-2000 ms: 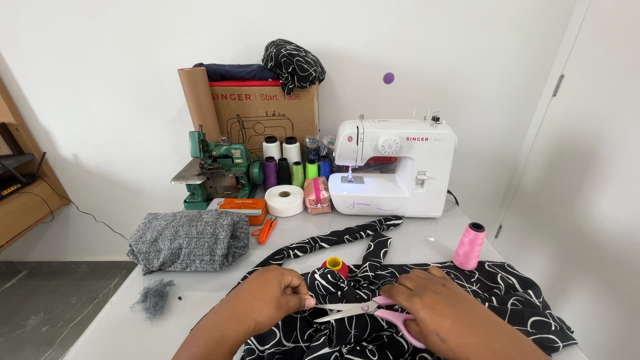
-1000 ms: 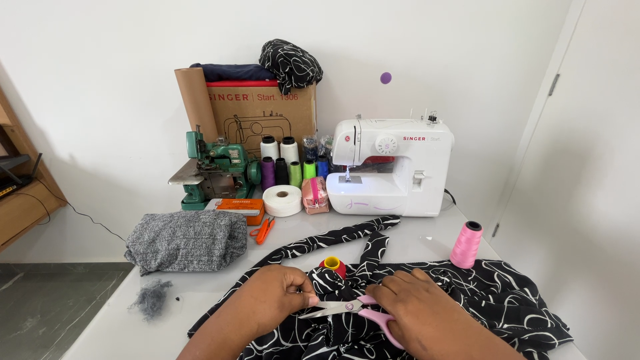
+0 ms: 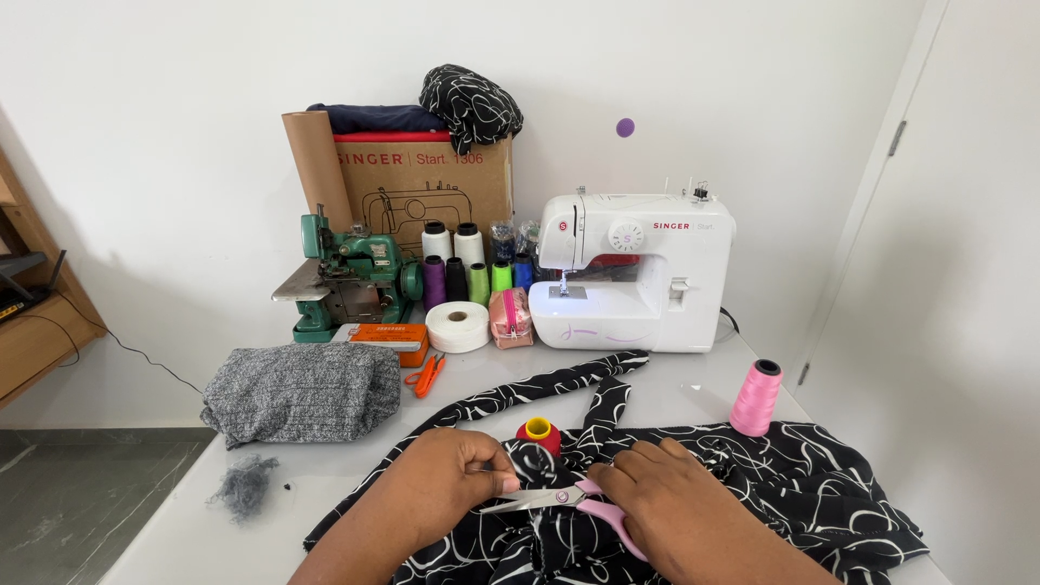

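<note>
Black fabric with white swirling lines (image 3: 812,496) lies in folds across the table's front, a long strap of it (image 3: 520,394) reaching back and left. My right hand (image 3: 670,504) is closed around the pink handles of a pair of scissors (image 3: 605,512), whose blades point left and are slightly apart over the fabric. My left hand (image 3: 455,471) pinches something small, perhaps a thread or fabric edge, at the upper blade's tip; the pinched thing is hard to make out. Just behind the hands stands a red thread spool with a yellow core (image 3: 539,435).
Behind are a white sewing machine (image 3: 682,284), a green overlock machine (image 3: 357,268), thread cones (image 3: 435,280), a white tape roll (image 3: 457,327) and orange thread snips (image 3: 426,375). Grey knit fabric (image 3: 301,394) and lint (image 3: 246,487) lie left. A pink thread cone (image 3: 756,398) stands right.
The scissors and right hand have shifted slightly left toward my left hand since the earliest frame. My left hand stays pinched near the blades.
</note>
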